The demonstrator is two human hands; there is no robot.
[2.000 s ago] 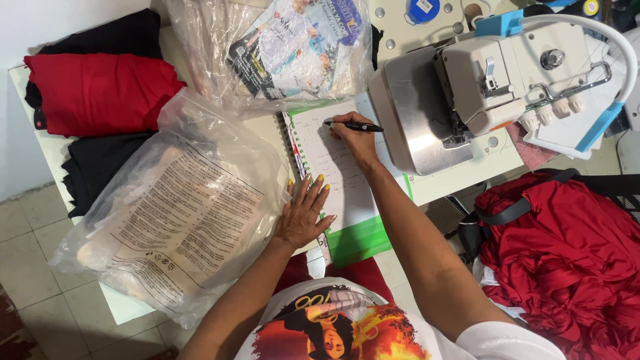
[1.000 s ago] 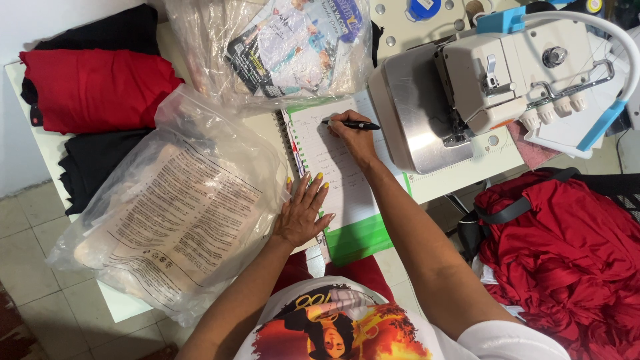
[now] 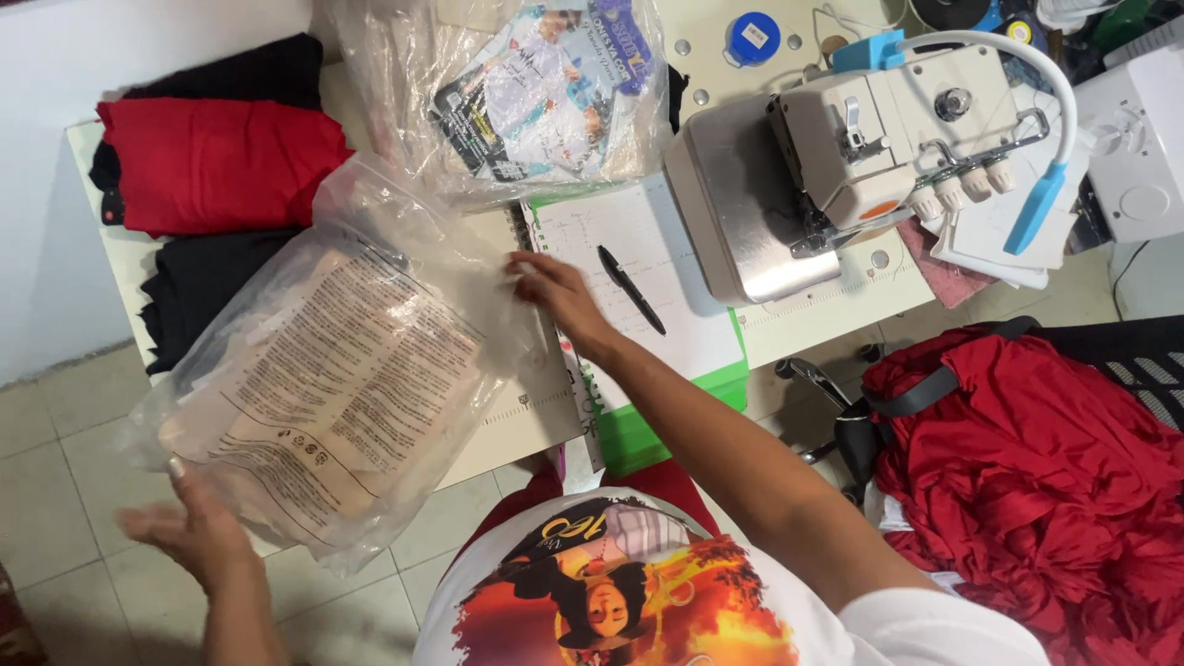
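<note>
A clear plastic bag (image 3: 324, 388) printed with writing, with pale contents, lies across the table's near left edge. My left hand (image 3: 199, 532) is at its lower left corner, blurred, fingers spread, the thumb against or just over the plastic. At the bag's right side is my right hand (image 3: 555, 301), fingers bent and blurred; whether they pinch the plastic is unclear. Right of that hand, a black pen (image 3: 632, 289) rests on an open spiral notebook (image 3: 689, 342) with handwritten pages and a green lower edge.
An overlock sewing machine (image 3: 860, 157) stands right of the notebook. Folded red fabric (image 3: 222, 166) and black fabric (image 3: 203, 277) lie at the left. Another plastic bag (image 3: 398, 120) is at the back beside a blue round container (image 3: 754, 39). Red cloth (image 3: 1027, 481) covers a chair.
My right hand has let go of the pen, now on the notebook, and moved left to the bag. My left hand has left the notebook for the bag's lower left corner.
</note>
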